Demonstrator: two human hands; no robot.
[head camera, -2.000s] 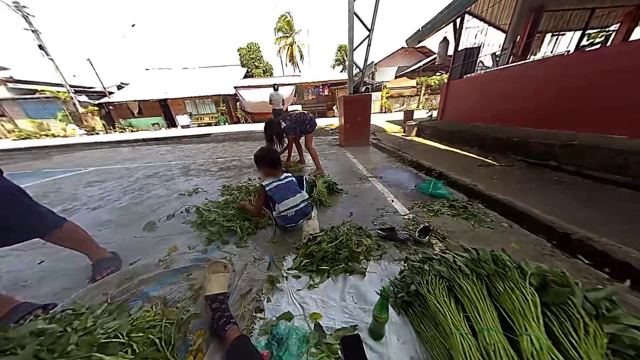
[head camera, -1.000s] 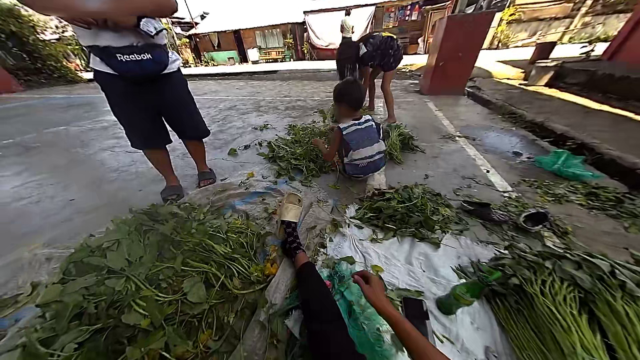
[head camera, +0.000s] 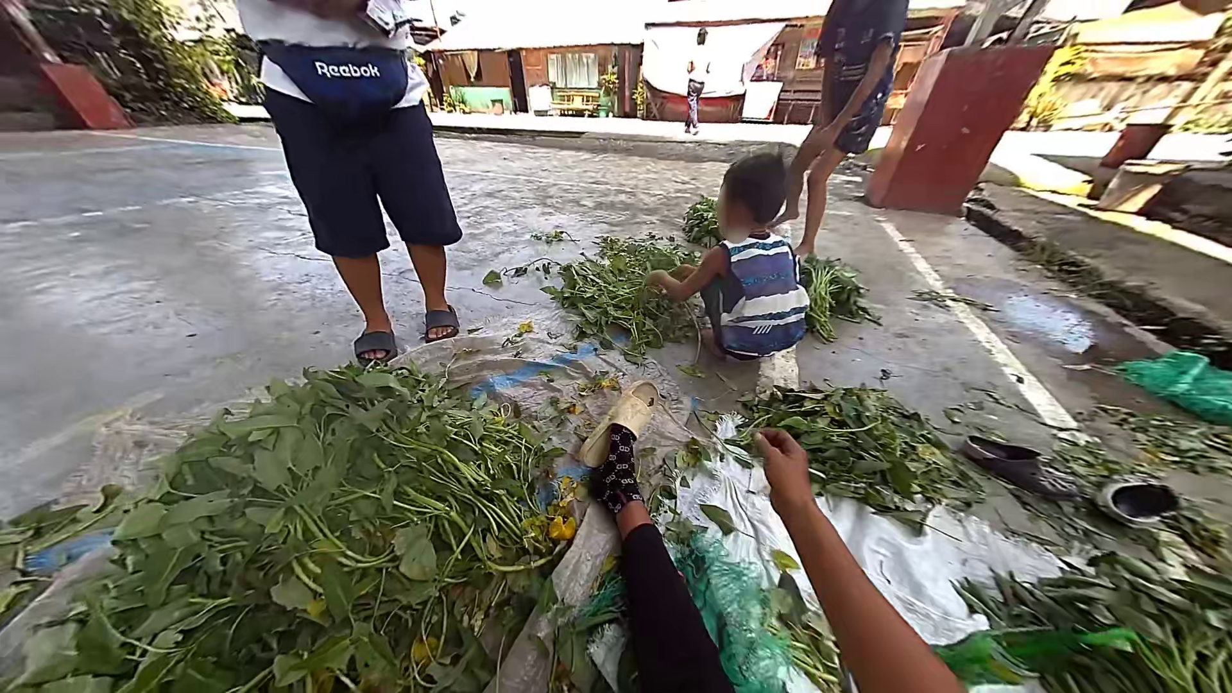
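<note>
My right hand (head camera: 785, 468) reaches in from the lower right with its fingers curled. A thin pale stem lies at its fingertips; whether they grip it is unclear. Just beyond and to the right of the hand, a smaller heap of leafy greens (head camera: 866, 438) lies at the far edge of a white plastic sheet (head camera: 890, 549). A large pile of leafy green stems (head camera: 318, 520) covers the ground at the left. Green netting (head camera: 731, 602) lies between my outstretched leg (head camera: 664, 606) and my right forearm. My left hand is out of view.
A child (head camera: 760, 269) squats beside more greens (head camera: 630, 289). One person (head camera: 356, 164) stands at the left in sandals, another (head camera: 847, 87) behind the child. Dark shoes (head camera: 1020, 467) and a green net bag (head camera: 1179, 385) lie at the right. Beyond stands a red concrete block (head camera: 953, 130).
My right hand has moved forward from over the green netting to beside the smaller heap of greens. The person behind the child was bent over and now stands more upright. The view has turned left.
</note>
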